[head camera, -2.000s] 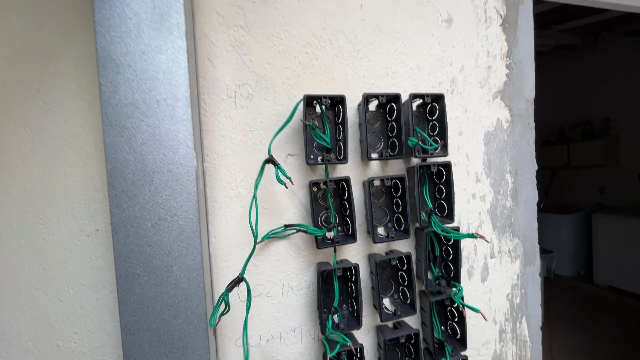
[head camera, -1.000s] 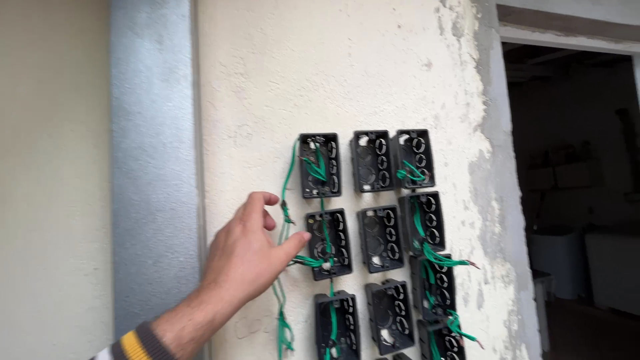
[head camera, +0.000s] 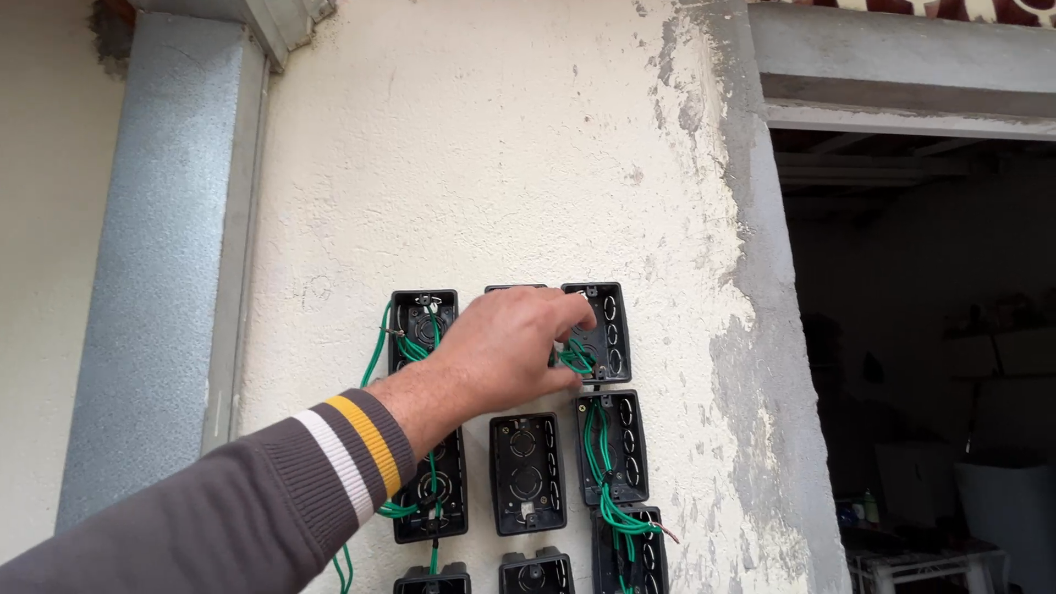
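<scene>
Black plastic electrical boxes are fixed to the wall in three columns. My left hand, in a striped grey cuff, reaches across the top row and covers most of the top middle box. Its thumb and forefinger are apart at the left side of the top right box, beside a bundle of green wires; whether they touch it is unclear. Green wires also lie in the top left box and hang from the second right box, with a bare end sticking out. The second middle box shows no wires. My right hand is out of view.
A grey metal column stands at the left of the cream plastered wall. On the right, a rough cement edge borders a dark doorway, with a white table inside.
My left hand came into view at the left column of boxes and has moved right to the top right box. The view has tilted up.
</scene>
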